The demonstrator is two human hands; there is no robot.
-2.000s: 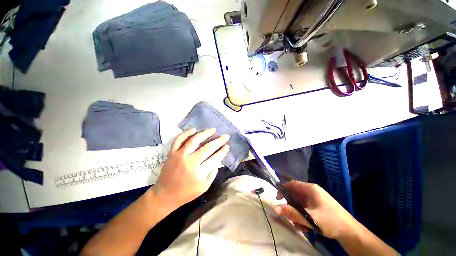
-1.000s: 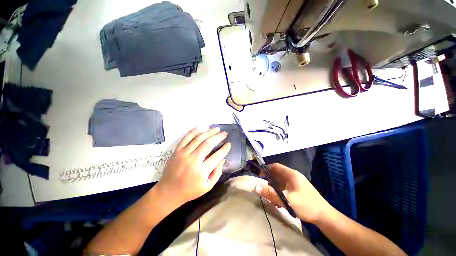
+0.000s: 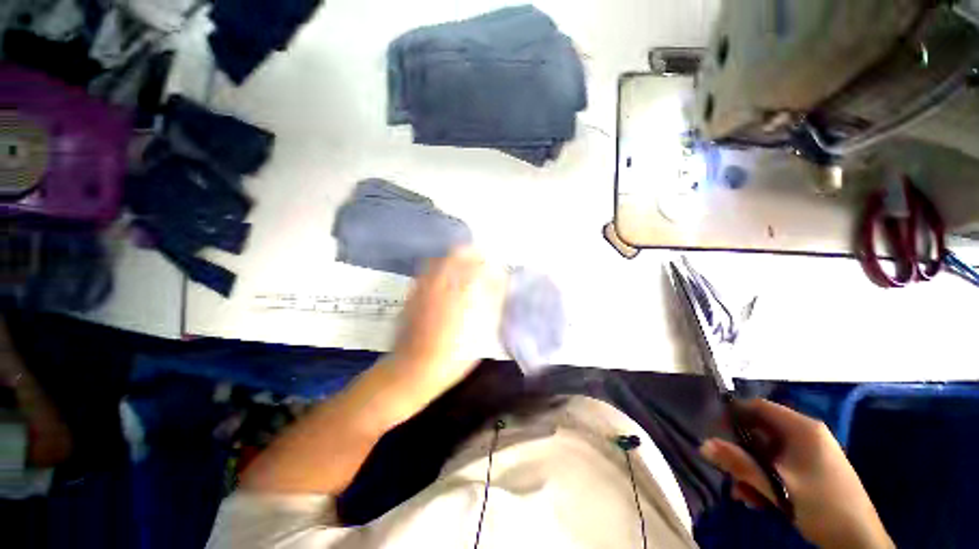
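My left hand is blurred, its fingertips at the right edge of the smaller pile of blue-grey flap pieces. A single blue-grey piece, also blurred, shows just right of this hand near the table's front edge; I cannot tell if the hand grips it. My right hand holds the dark-handled shears, blades pointing up and away over the table edge, beside thin dark trimmings. The larger fanned pile of flap pieces lies farther back.
The sewing machine head stands at the back right over its bed plate. Red-handled scissors lie under it. Dark navy pieces and a purple object are at left. A blue basket is below right; printed ruler marks run along the front.
The view has shifted left. My left hand has moved from the worked piece to the smaller pile. The shears have moved away from the piece, to the right near the trimmings.
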